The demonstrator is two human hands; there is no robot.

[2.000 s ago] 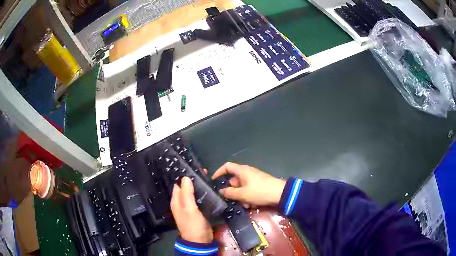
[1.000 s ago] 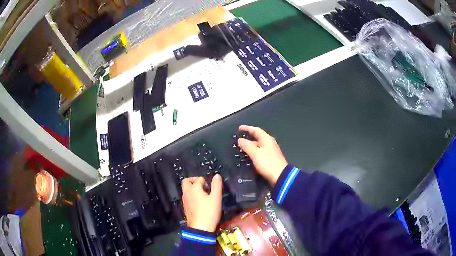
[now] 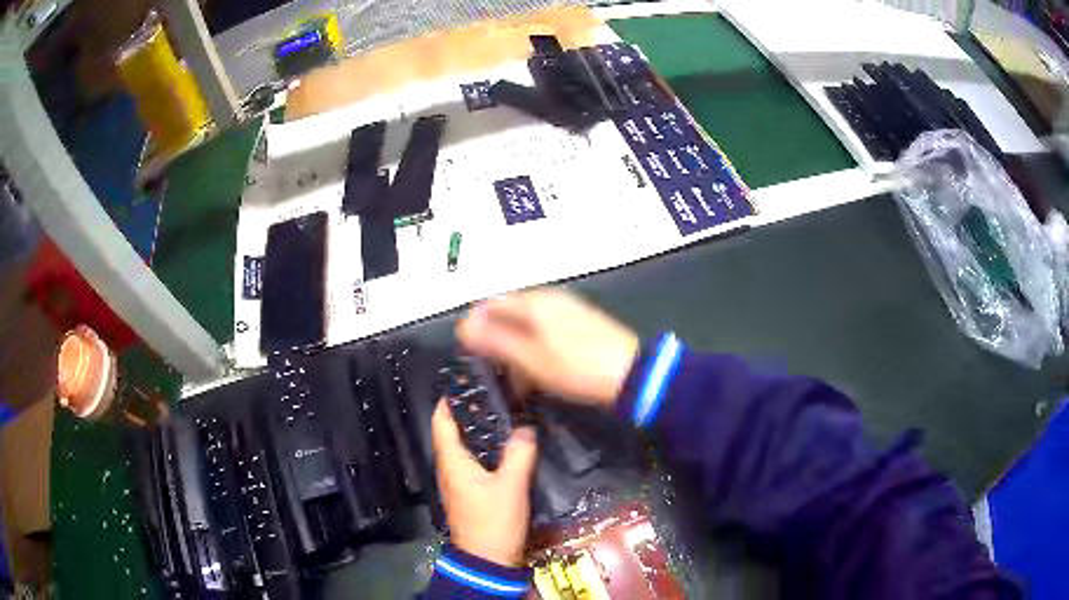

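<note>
My left hand [image 3: 490,492] grips a black remote control [image 3: 478,413] around its sides, buttons facing up, in front of the fixture. My right hand [image 3: 557,342] is over the upper end of that remote and is blurred; whether its fingers hold anything cannot be told. Other black remotes [image 3: 307,457] lie in an overlapping row to the left of my left hand. More dark remotes lie partly hidden under and beside my hands. The red-brown fixture [image 3: 627,560] with a yellow metal block [image 3: 569,577] is at the bottom edge, with no remote on the block.
Behind the row, a white sheet [image 3: 528,256] holds black housing pieces [image 3: 378,240], a small green board [image 3: 454,251] and a navy label sheet [image 3: 686,176]. A clear plastic bag [image 3: 979,252] lies right. An orange-lidded jar [image 3: 86,373] stands left beside a metal upright [image 3: 111,252].
The remote seen earlier on the yellow block is gone from it. My right hand has moved left from the remote at the right end, towards my left hand, which now holds a remote. The view has shifted.
</note>
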